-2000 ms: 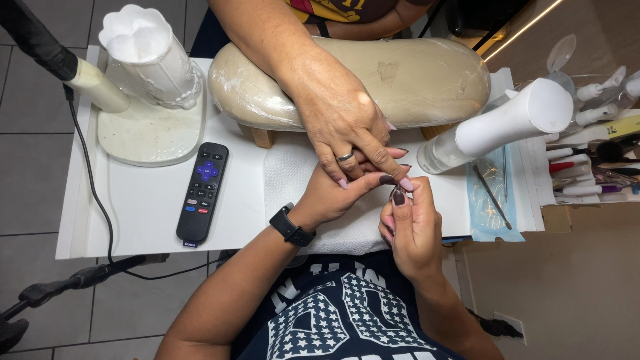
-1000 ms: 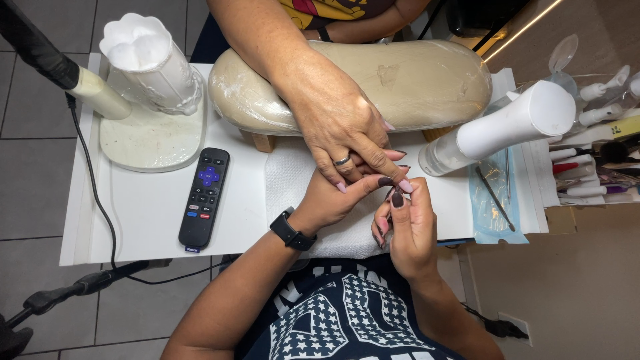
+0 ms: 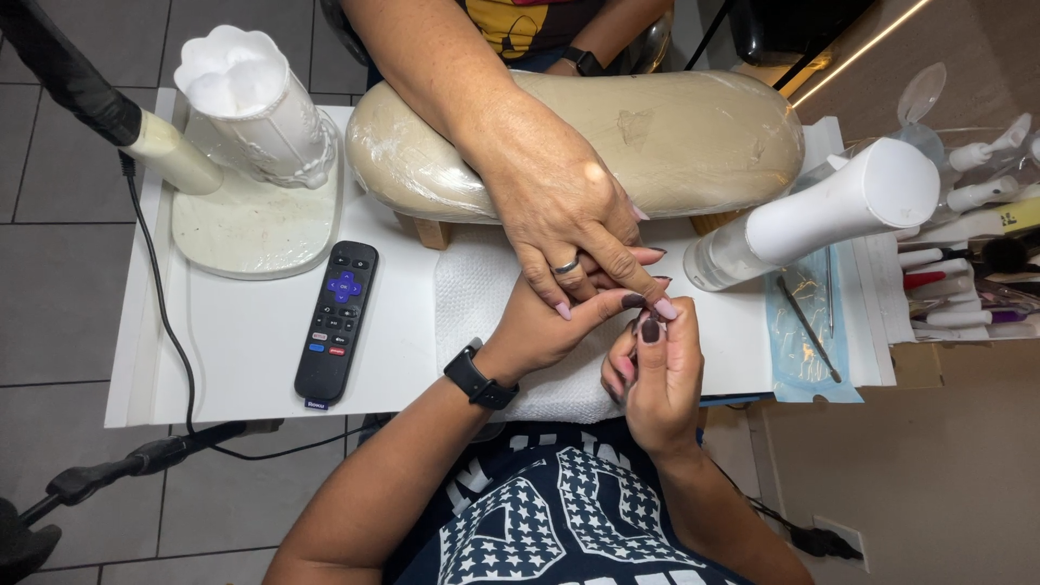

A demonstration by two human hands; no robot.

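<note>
My left hand [image 3: 552, 325], a black watch [image 3: 480, 379] on its wrist, reaches under the other person's hand [image 3: 561, 187] and holds one of its fingers between thumb and fingers. That hand wears a silver ring [image 3: 566, 264] and has pale pink nails. My right hand [image 3: 662, 370] is pinched close to the held fingertip; whatever small thing it may grip is hidden by my fingers. Both my hands have dark nails. Beneath them lies a white textured paper towel [image 3: 479, 301]. The other person's forearm crosses a beige armrest cushion [image 3: 650, 130] wrapped in clear plastic.
On the white table [image 3: 236, 349] lie a black remote control [image 3: 335, 321] and a lamp base [image 3: 260, 236] with a white cotton holder [image 3: 268, 122]. At right stand a spray bottle [image 3: 804, 211], a metal tool [image 3: 808, 329] on a blue pouch [image 3: 812, 382], and an organizer of brushes and pens [image 3: 959, 284].
</note>
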